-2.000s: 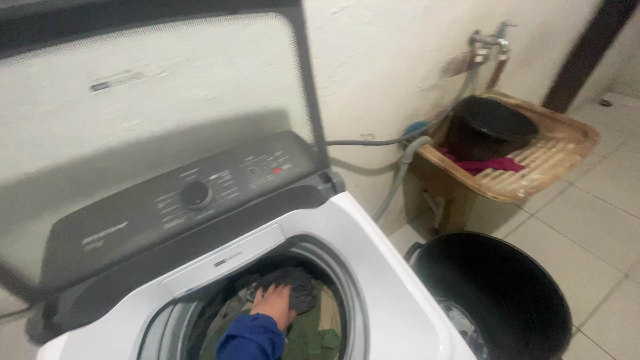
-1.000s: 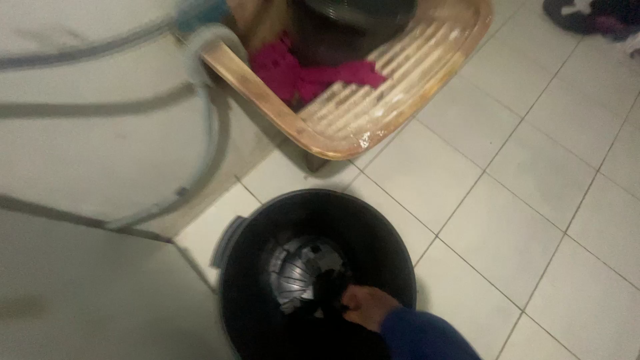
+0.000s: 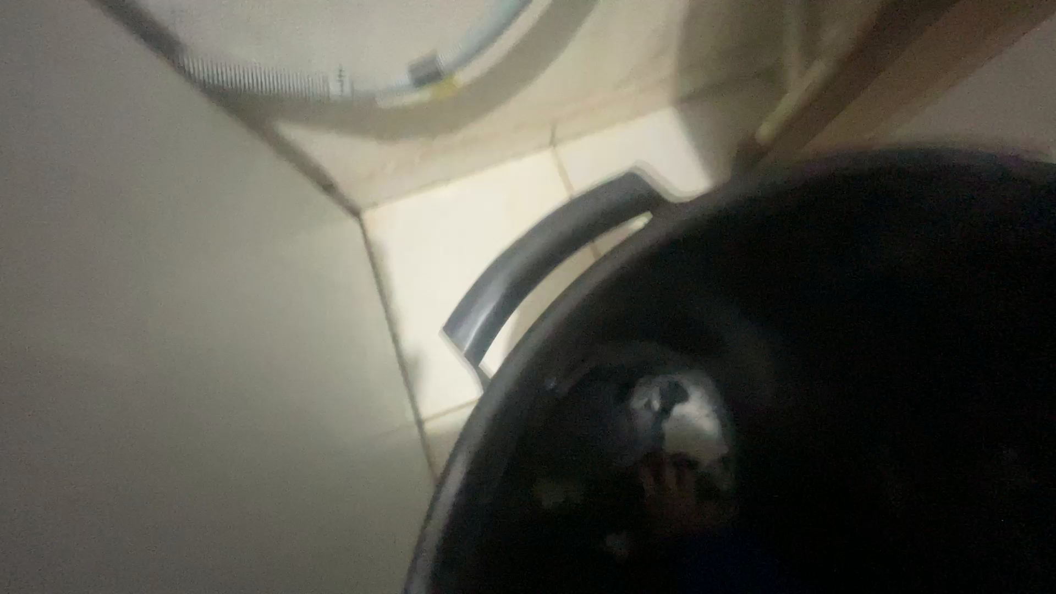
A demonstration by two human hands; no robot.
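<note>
A large black plastic tub (image 3: 569, 305) fills the right and lower part of the view, its curved handle (image 3: 536, 256) on the upper left side. Deep inside it, in shadow, is my right hand (image 3: 672, 487), fingers pointing up the picture, near a pale shiny patch (image 3: 693, 425) at the bottom. The dark blue sleeve below it is barely visible. Whether the hand holds anything is too dark to tell. My left hand does not show.
A smooth pale panel (image 3: 181, 371), likely the washing machine's side, stands left of the tub. Behind, a ribbed hose (image 3: 256, 81) curves along the wall. Light floor tiles (image 3: 478, 239) show between panel and tub. A brown support (image 3: 874, 74) rises at the upper right.
My right hand was on clothes in the washer drum, then in the tub with something dark; now it is deep in the tub. The view has moved much closer to the tub.
</note>
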